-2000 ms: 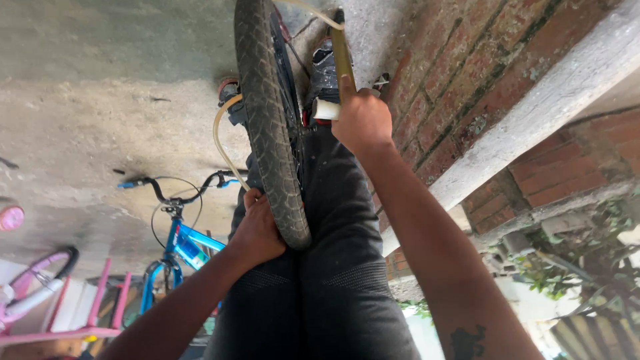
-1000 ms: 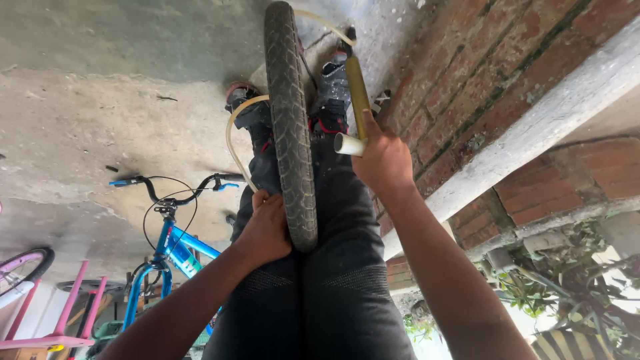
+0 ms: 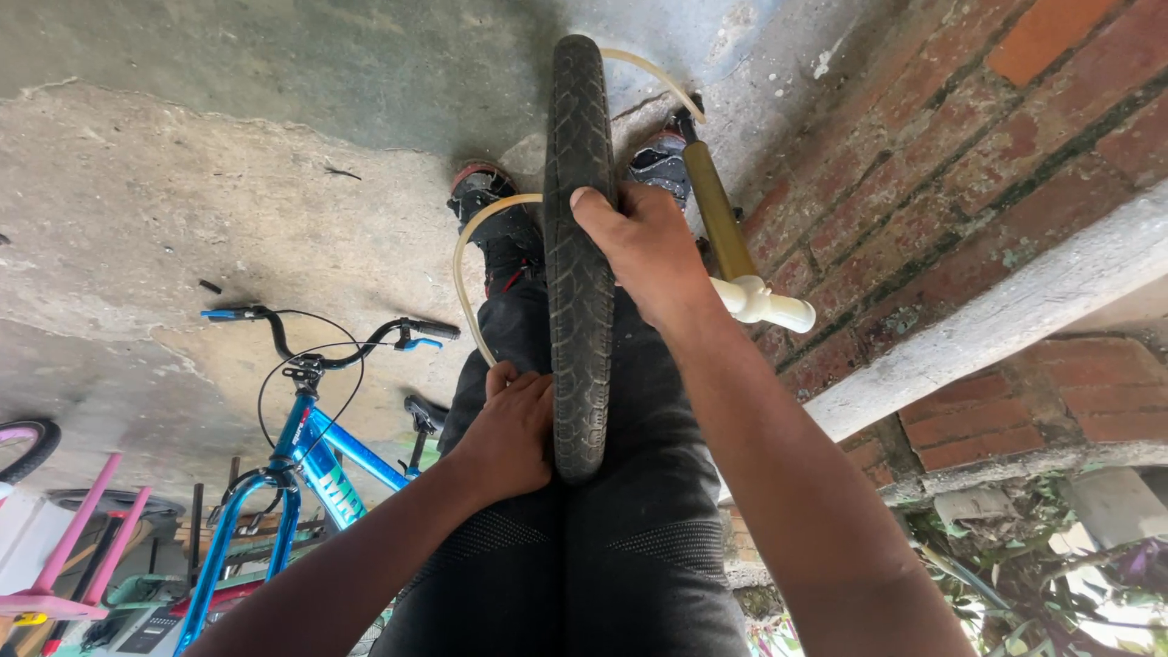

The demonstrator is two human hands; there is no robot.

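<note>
A bicycle wheel with a black tyre (image 3: 579, 365) stands on edge between the person's knees, seen tread-on. My right hand (image 3: 643, 246) grips the tyre's upper part, its thumb across the tread and its fingers hidden on the far side. At the wheel's lower left side is my left hand (image 3: 511, 429), holding the end of a pale hose (image 3: 464, 274); its fingertips are partly hidden behind the tyre. The hose passes behind the wheel to the foot of a hand pump (image 3: 716, 205) with a gold-coloured barrel. Its white handle (image 3: 762, 303) is beside my right wrist, not held.
A blue bicycle frame (image 3: 342, 465) with black handlebars (image 3: 374, 342) is at the left, no front wheel in its fork. Pink furniture legs (image 3: 82, 538) are at the lower left. A brick wall (image 3: 949, 164) runs along the right. The person's shoes (image 3: 479, 182) rest on the concrete floor (image 3: 228, 201).
My right hand has let go of the pump handle and moved left onto the tyre. The pump now leans by itself beside the leg. My left hand has stayed low at the wheel with the hose.
</note>
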